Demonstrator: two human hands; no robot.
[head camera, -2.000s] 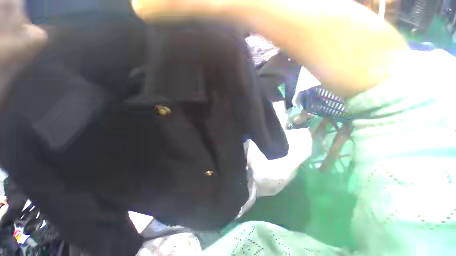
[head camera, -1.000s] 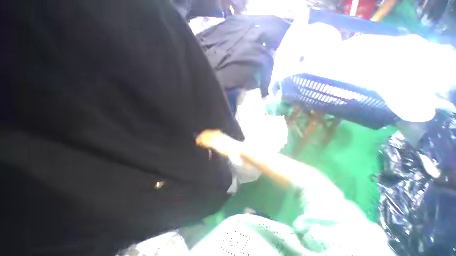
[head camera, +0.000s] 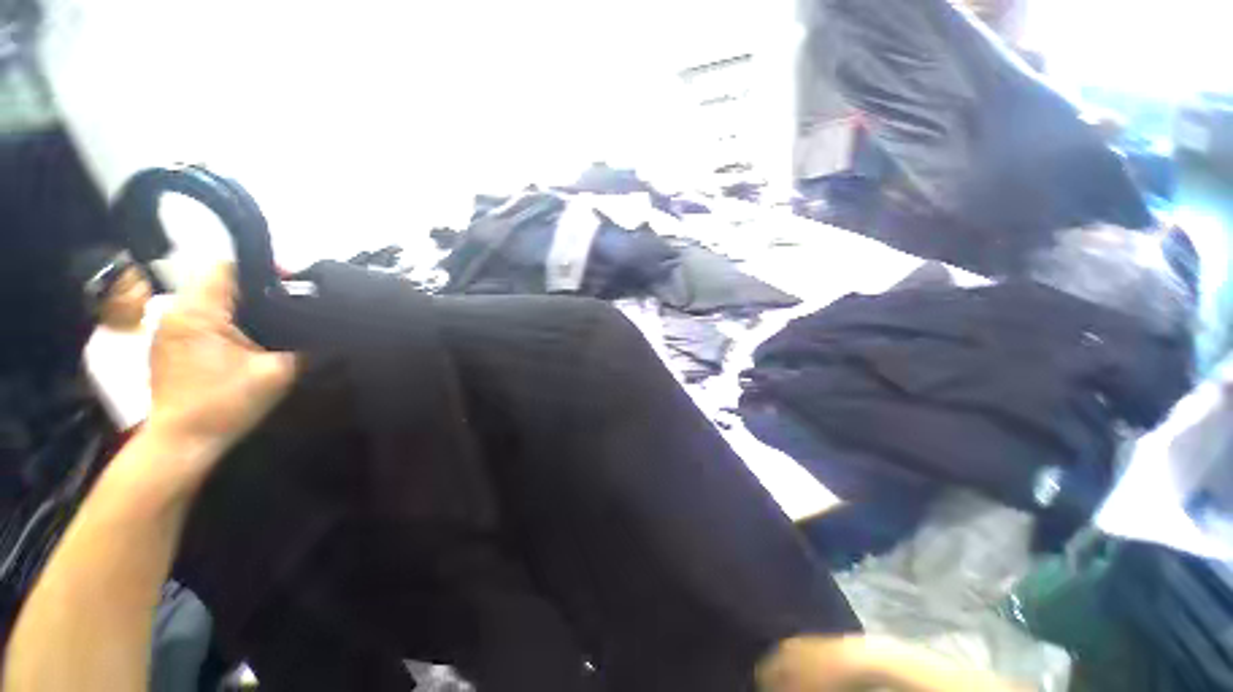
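A black jacket (head camera: 541, 460) hangs upright close before me, its collar end at upper left. My left hand (head camera: 216, 354) grips it at the collar, below a thick black curved loop (head camera: 203, 189); whether this is collar or hanger hook I cannot tell. My right hand (head camera: 818, 665) is blurred and cut off by the bottom edge, against the jacket's lower right edge; its grip is unclear.
A pile of black garments (head camera: 947, 379) lies on the white table at right, with clear poly bags (head camera: 947, 568) below it. Smaller dark garments (head camera: 595, 250) lie beyond. A dark garment (head camera: 947, 122) stands out at upper right. A person (head camera: 122, 338) is at far left.
The view has swung from the floor and crate to the table. The jacket now hangs from my left hand. My right hand has moved to the bottom edge.
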